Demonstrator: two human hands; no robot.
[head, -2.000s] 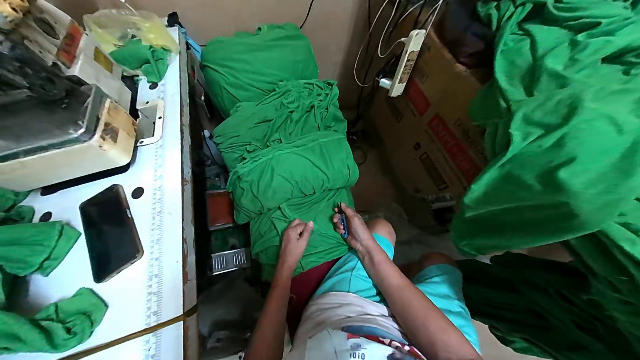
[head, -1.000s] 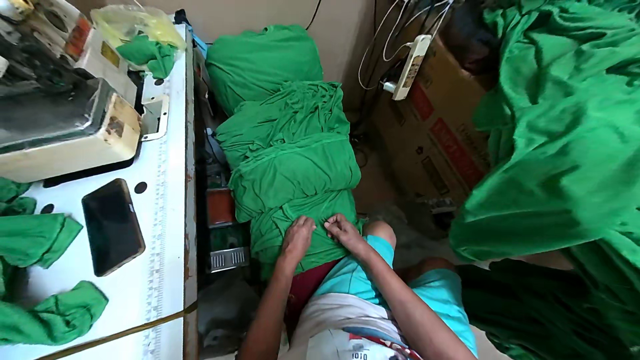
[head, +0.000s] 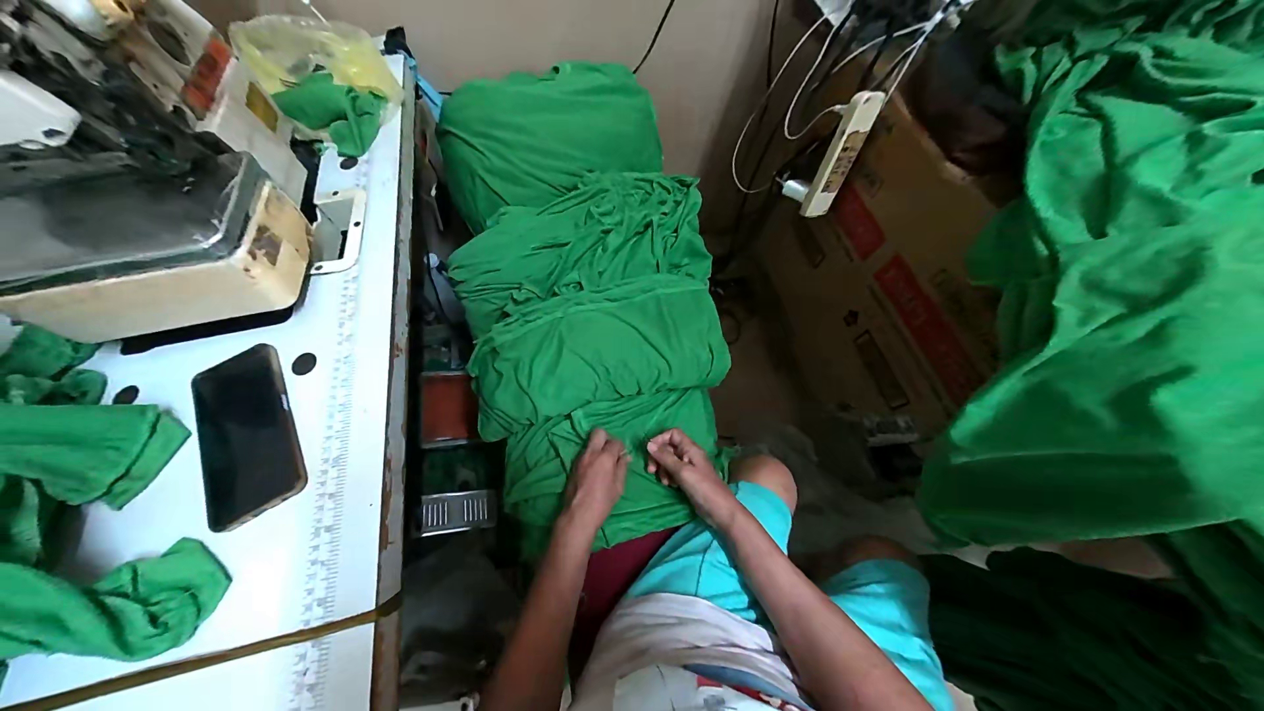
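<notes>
Green fabric [head: 602, 346] lies in a long gathered heap in front of me, its near end reaching my lap. My left hand [head: 598, 477] rests over that near end with its fingers curled at the cloth. A short gap to its right is my right hand [head: 681, 462], its thumb and fingertips brought together just over the same fabric. Whether either hand pinches cloth or holds something small cannot be told.
At left, a white sewing table [head: 346, 415] bears an industrial sewing machine [head: 148, 237], a smartphone [head: 249, 437] and green cloth pieces [head: 118, 592]. A power strip [head: 842, 155] hangs by a cardboard box [head: 879, 286]. More green fabric [head: 1136, 326] drapes at right.
My right hand held a small dark tool two seconds ago, and the tool no longer shows. That hand moved left toward my left hand, then slightly away from it.
</notes>
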